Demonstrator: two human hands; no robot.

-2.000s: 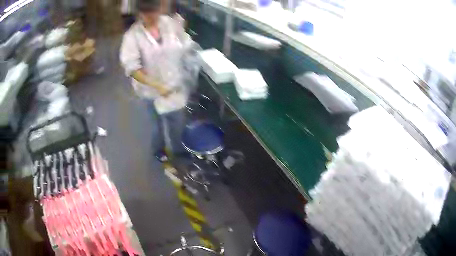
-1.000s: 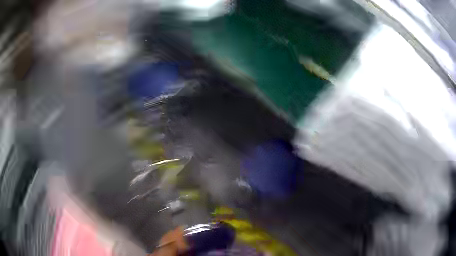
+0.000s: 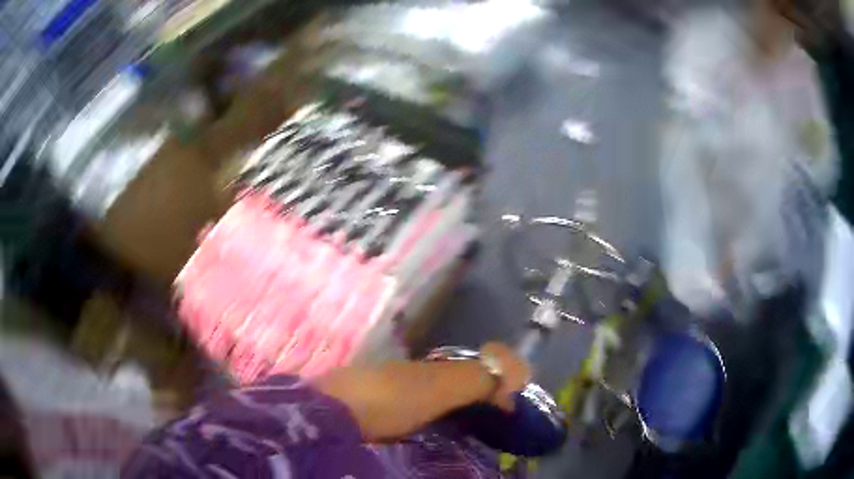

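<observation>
The picture is strongly blurred. My left hand (image 3: 506, 376) reaches in from the lower left, with a bare forearm and a purple patterned sleeve. Its fingers are curled at the rim of a dark blue stool seat (image 3: 529, 430) at the bottom centre and appear to hold it. The fingertips are not clear. My right hand is not in view.
A rack of pink-and-black parts (image 3: 290, 290) stands left of centre. Another blue stool (image 3: 682, 385) with chrome parts is at the lower right. A person in a white smock (image 3: 726, 159) is at the upper right. Yellow-black floor tape (image 3: 585, 374) runs between the stools.
The view has swung left, bringing the pink-and-black rack toward the centre and moving the bench out to the right. More of my left arm shows at the near stool.
</observation>
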